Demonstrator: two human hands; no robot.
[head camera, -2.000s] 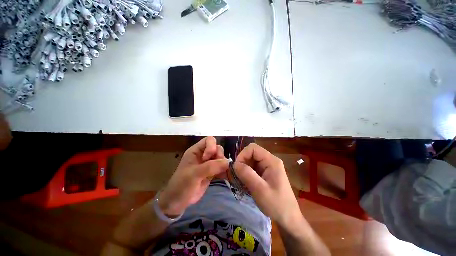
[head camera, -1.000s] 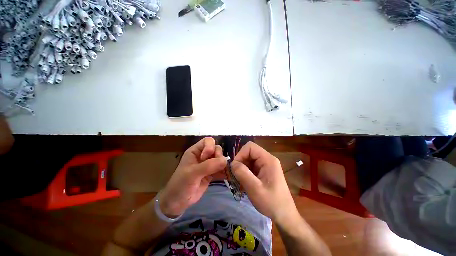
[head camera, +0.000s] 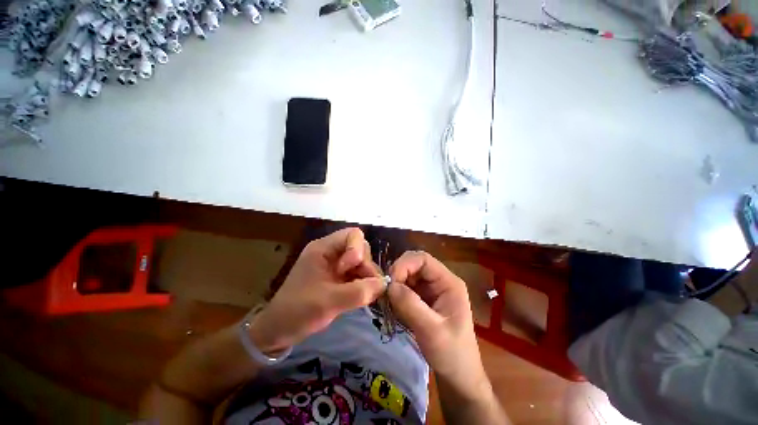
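My left hand (head camera: 332, 278) and my right hand (head camera: 432, 299) meet over my lap, below the table edge. A tiny white piece (head camera: 387, 280), possibly a connector housing, is pinched at the left fingertips, touching the right fingertips. Thin dark and grey wire leads (head camera: 387, 319) run between the hands and hang over my shirt. My right thumb and forefinger are closed on wire ends at the white piece; the exact contact is too small to tell.
White table (head camera: 391, 108) carries a black smartphone (head camera: 307, 141), white-grey cable heap (head camera: 125, 37), white cable (head camera: 455, 124), small packet (head camera: 374, 12) and wire bundle (head camera: 690, 70). Red stools (head camera: 62, 282) stand left and right (head camera: 532, 311). A person's grey sleeve (head camera: 665, 349) is at right.
The view has tilted and shifted, so the table edge now slants down to the right. More of the wire bundle shows. Both hands remain together at the white piece.
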